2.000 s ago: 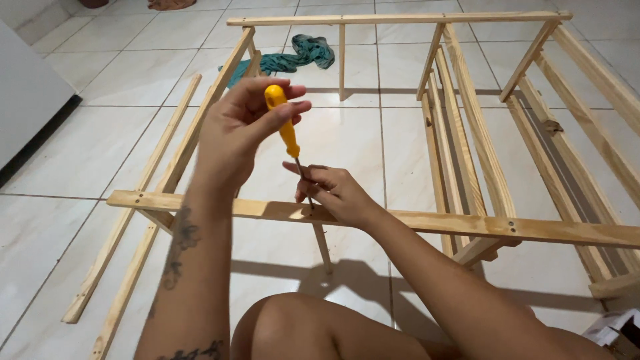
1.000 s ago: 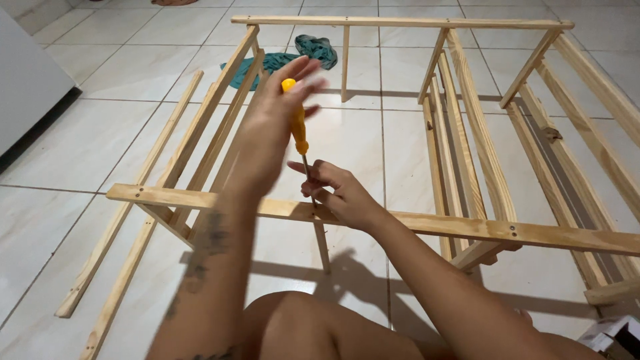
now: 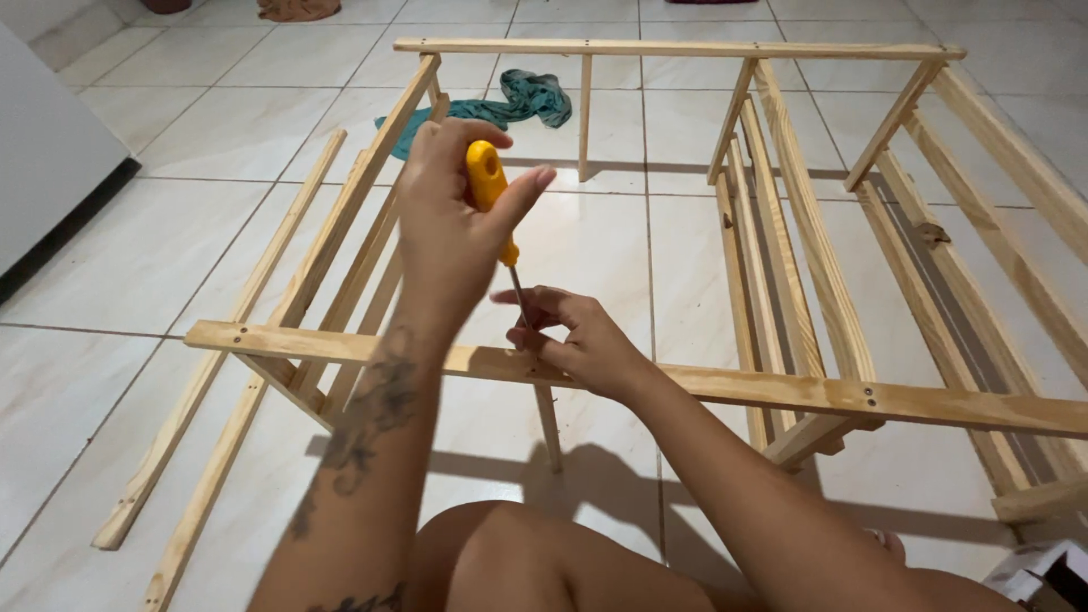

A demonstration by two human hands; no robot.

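My left hand (image 3: 459, 195) is around the yellow handle of a screwdriver (image 3: 488, 174), its thumb spread off the handle. The metal shaft slants down to the near rail (image 3: 731, 384) of a slatted wooden frame. Close to the shaft's lower end, my right hand (image 3: 578, 336) has its thumb and fingers around the shaft just above the rail; the tip and any screw there are hidden. Below that spot a thin wooden crosspiece (image 3: 548, 429) hangs under the rail.
Two loose-looking wooden strips (image 3: 229, 340) lie at the left, beside a white cabinet-like object (image 3: 51, 136). A teal cloth (image 3: 510, 106) rests on the tiles behind the frame. Slatted sections (image 3: 816, 229) stand at the right, with a small box (image 3: 1033, 574) at the lower right corner.
My left hand has shifted on the screwdriver's handle, with its fingers spread one second ago and now curled nearer it. My right hand stays by the shaft.
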